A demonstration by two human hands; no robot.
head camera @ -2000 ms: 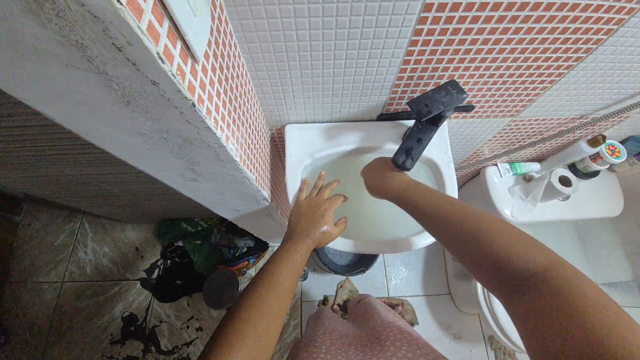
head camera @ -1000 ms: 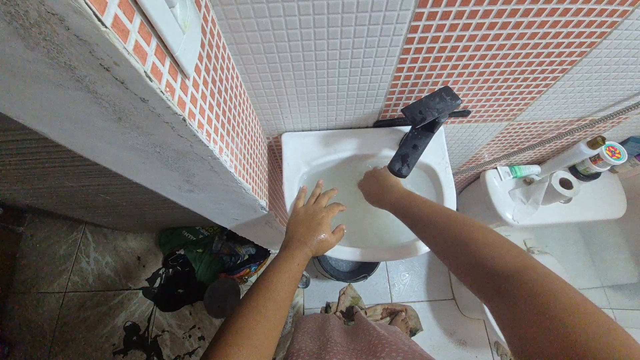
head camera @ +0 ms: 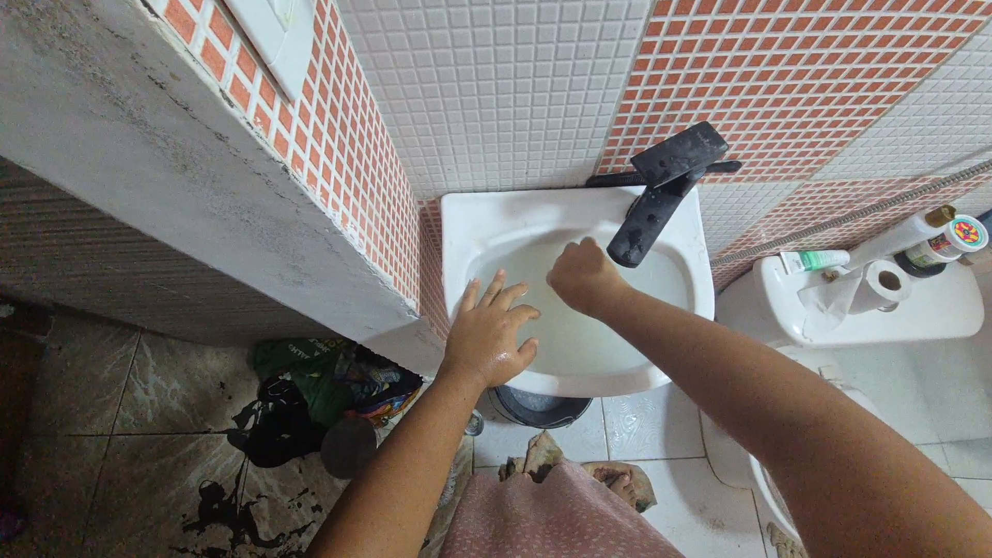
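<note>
A white ceramic washbasin point(head camera: 573, 385) holds cloudy water. Over its left rim my left hand point(head camera: 490, 333) is spread, wet, with nothing in it. My right hand point(head camera: 585, 277) is curled at the water in the middle of the basin, just left of the spout; its fingertips are hidden, so I cannot tell whether it grips anything. The black faucet point(head camera: 655, 209) stands at the back right of the basin, its flat lever above the spout.
To the right, a toilet tank point(head camera: 783, 310) bears a toilet paper roll point(head camera: 886, 285), a green and white tube point(head camera: 815, 261) and containers. A dark bucket point(head camera: 542, 407) stands below the basin. Clothes point(head camera: 310, 387) lie at lower left, beside a tiled wall edge point(head camera: 372, 256).
</note>
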